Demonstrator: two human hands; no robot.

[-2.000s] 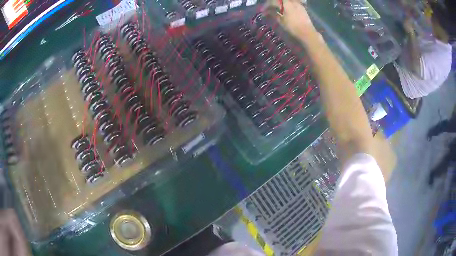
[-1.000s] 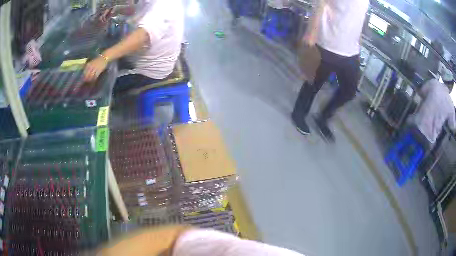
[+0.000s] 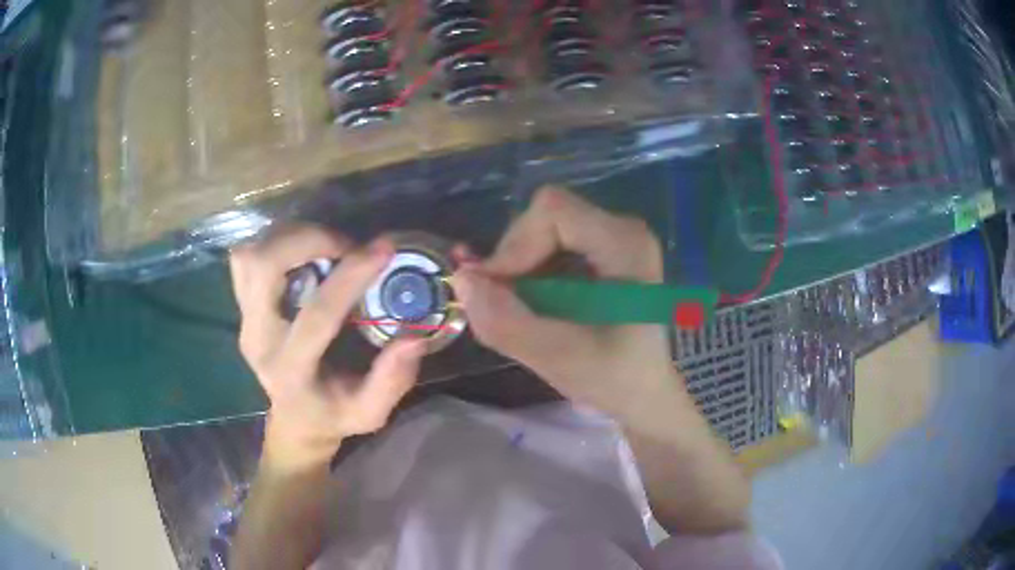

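My left hand [image 3: 317,323] holds a round speaker driver [image 3: 407,295] between thumb and fingers, its silver-white ring and dark blue centre facing up. The driver sits over the gold-rimmed round fixture [image 3: 456,323], whose rim shows around it. Another small dark and silver round part [image 3: 306,281] shows between my left fingers. My right hand [image 3: 545,284] grips a green probe [image 3: 612,302] with a red dot at its rear end. Its tip end is at the driver's right edge, partly hidden by my fingers. A thin red wire lies across the driver.
The main clear tray [image 3: 267,200] stands behind my hands, with dark drivers in rows and tan beneath its left part. The right-hand tray [image 3: 768,223] holds small parts with red wires. Below the bench's front edge are stacked trays [image 3: 729,384], cardboard [image 3: 894,390] and a blue stool [image 3: 979,284].
The view has swung from the aisle back down to the bench. Both hands are now in view at the fixture, the left holding a driver and the right the green probe.
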